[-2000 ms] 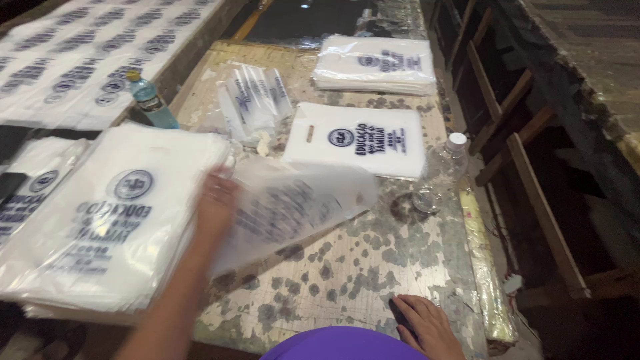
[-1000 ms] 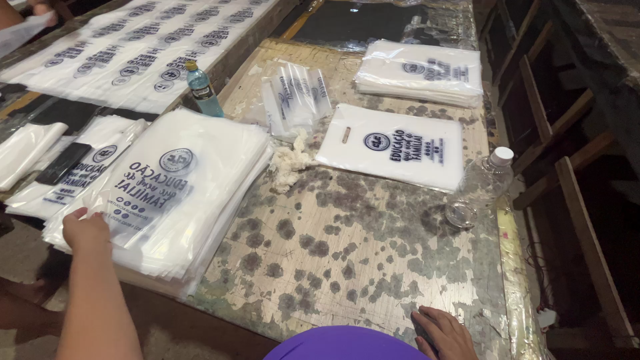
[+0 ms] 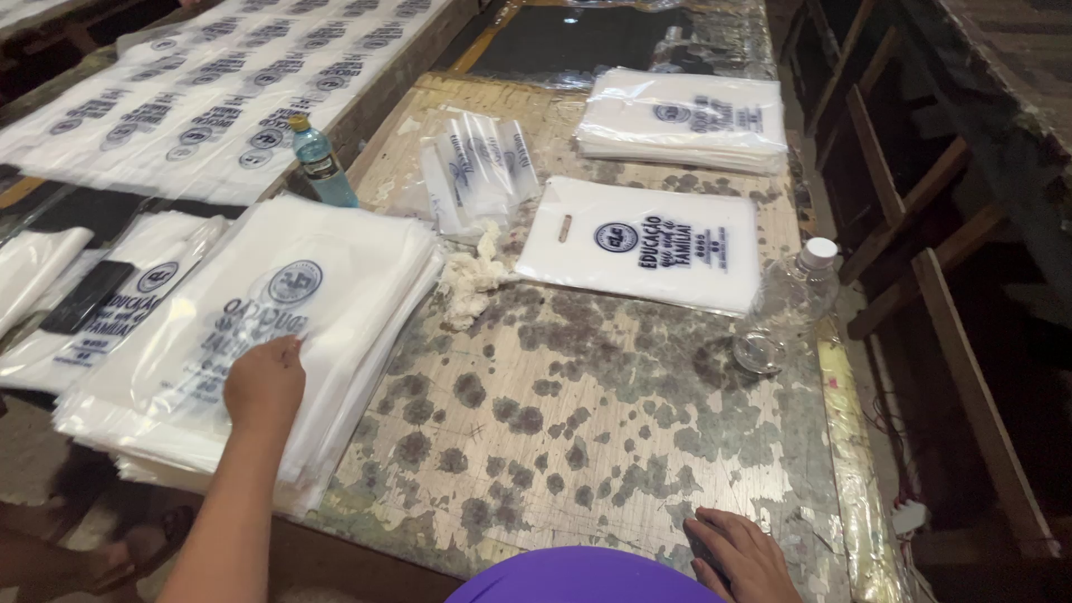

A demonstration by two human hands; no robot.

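My left hand (image 3: 265,381) is on the stack of printed plastic bags (image 3: 360,251) at the left of the table, its fingers curled at the print of the top bag. Whether it pinches the film cannot be made out. My right hand (image 3: 741,557) rests on the table's near edge, holding nothing. Beyond it lies a flatter pile of printed bags with a handle slot (image 3: 544,251). A white rag (image 3: 469,285) sits between the two piles. On the right, a clear plastic bottle with a white cap (image 3: 796,293) stands by the pile's corner.
A thicker bag stack (image 3: 603,109) lies farther back, near crumpled printed film (image 3: 481,167). The blue bottle (image 3: 331,180) stands behind the left stack. A black phone-like object (image 3: 88,297) rests on bags at left. Printed sheets (image 3: 201,84) cover the neighbouring table. A person's sandalled foot shows at lower left.
Two seconds ago a bag was swung out over the table beside my left hand. My left hand then was at the stack's near-left edge; now it is farther in on the top bag.
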